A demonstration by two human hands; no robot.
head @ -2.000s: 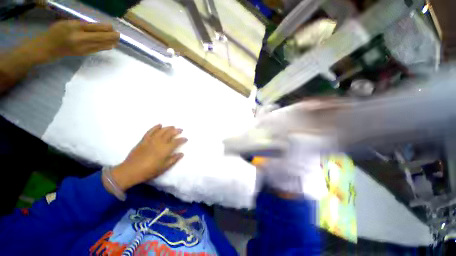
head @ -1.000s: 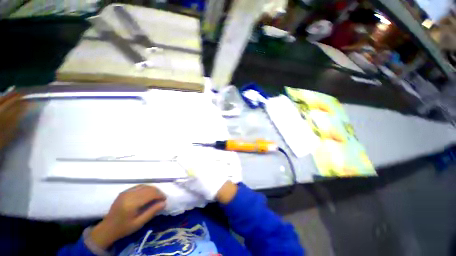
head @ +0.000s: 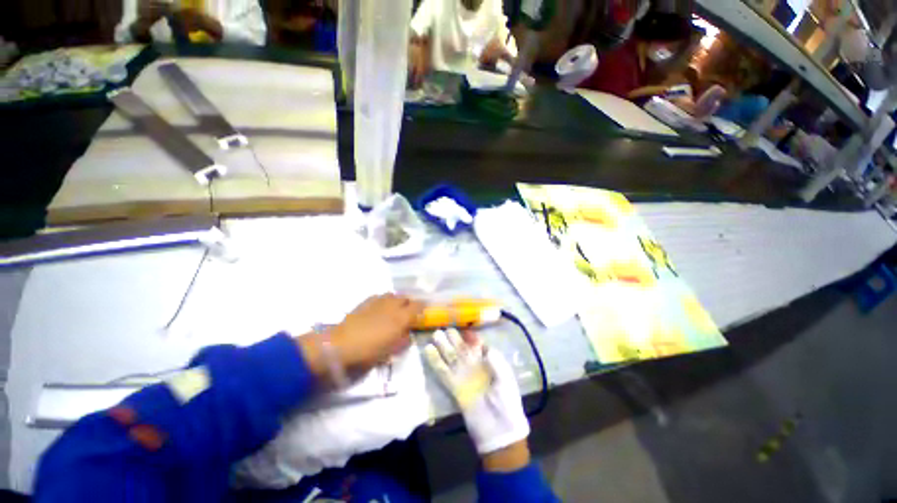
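Note:
My bare left hand (head: 372, 332) reaches across and is closed over the front end of the orange-yellow electric screwdriver (head: 460, 314), hiding its nose and bit. My right hand (head: 480, 385), in a white glove with some bare fingertips, is just below the screwdriver with its fingers apart; I see nothing held in it. A pale lamp housing (head: 84, 401) lies on the white padding (head: 285, 265) at lower left, partly hidden by my left sleeve. Another lamp housing (head: 118, 246) lies along the padding's back left edge, with a thin dark wire at its end.
Behind the padding is a raised board (head: 285, 118) with two finished bars (head: 162, 133). A screw bag (head: 395, 228), blue tray (head: 448, 208), folded white sheet (head: 526, 265) and printed cardboard (head: 629, 275) lie to the right. A white post (head: 376, 98) stands behind. People sit across the belt.
My left hand has moved right from the near padding edge to the screwdriver. My right hand has left the bar and moved right, below the screwdriver. The other person's hand at left is out of view.

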